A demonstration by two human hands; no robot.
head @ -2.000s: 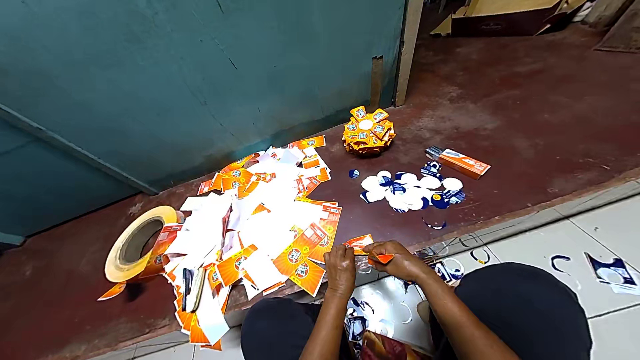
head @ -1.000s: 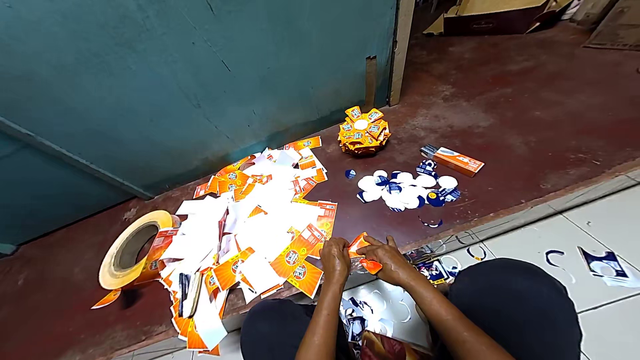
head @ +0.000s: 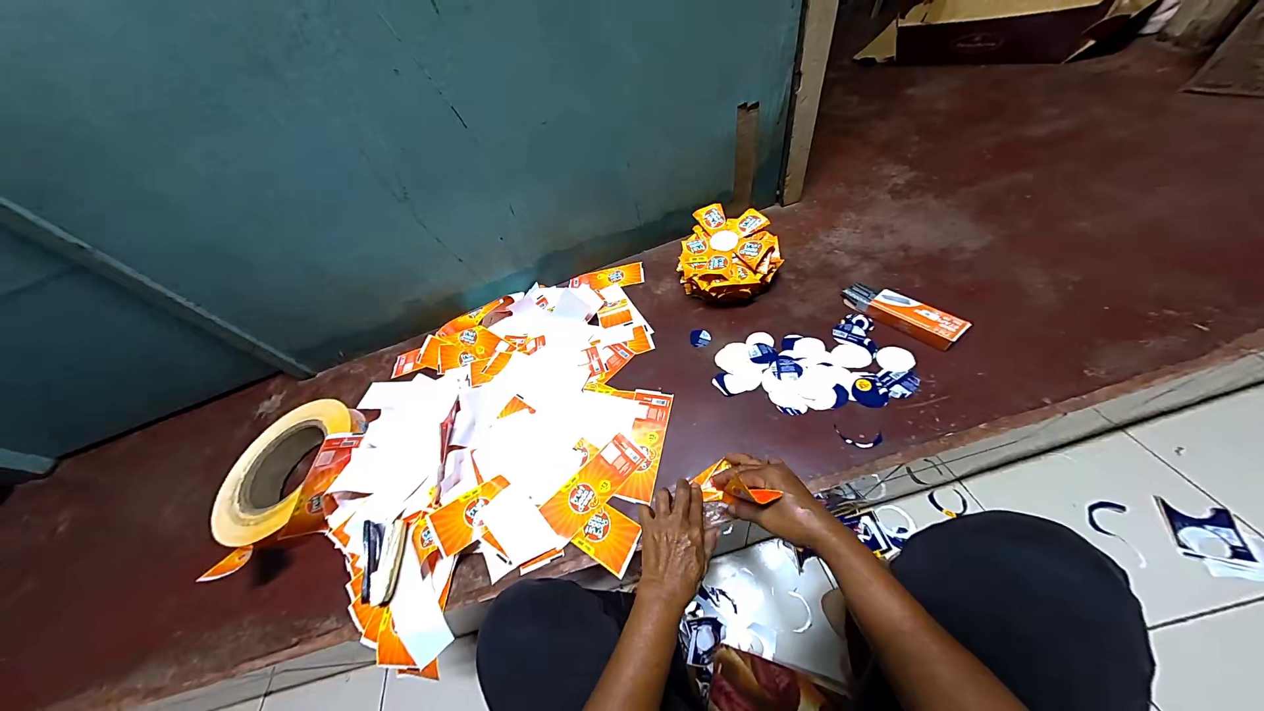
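My right hand grips a folded orange printed paper piece near the ledge's front edge. My left hand lies beside it, fingers extended against the piece's left side; whether it grips the piece is unclear. A heap of cut orange-and-white paper pieces spreads to the left, with a dark-handled tool, perhaps a cutter, on it. White and dark-blue paper discs lie ahead to the right. Behind them stands a layered flower-shaped ornament of folded orange paper with a white round centre.
A large roll of printed material stands at the left. An open orange box of pens or markers lies beyond the discs. A teal wall rises behind. Ring-shaped offcuts litter the tiled floor, and a cardboard box sits far back.
My left hand has flattened, its fingers now extended beside the orange piece instead of curled on it. My right hand still holds the piece. The heap, discs and ornament look unchanged.
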